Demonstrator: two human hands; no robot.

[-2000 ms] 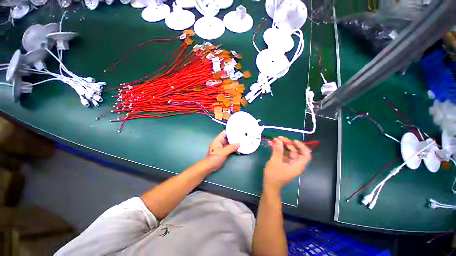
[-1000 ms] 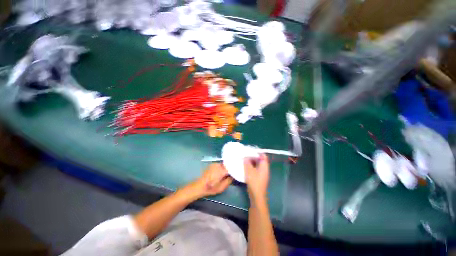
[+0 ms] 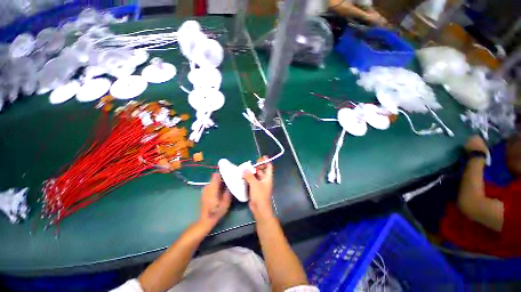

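Observation:
A white round disc housing (image 3: 233, 179) is tilted between my hands near the bench's front edge. My left hand (image 3: 215, 198) is at its lower left side, fingers against it. My right hand (image 3: 260, 185) grips the white boss on its back. A white cable (image 3: 279, 149) curves from the disc over the dark gap. A thin red wire and a short white end stick out to the left. A fanned pile of red lead wires (image 3: 103, 162) with orange tabs (image 3: 174, 140) lies left of the disc. Fingertips are partly hidden and slightly blurred.
More white discs (image 3: 128, 87) lie at the back left, others (image 3: 204, 78) in a column. A metal post (image 3: 280, 68) rises beyond the gap. Discs (image 3: 352, 121) and plastic bags (image 3: 394, 85) lie right. A blue crate (image 3: 365, 256) stands below right; a person's arm (image 3: 480, 188) is at far right.
The view has swung right. My right hand has moved from the red wire to the disc's back, and the disc has turned from face-up to tilted on edge.

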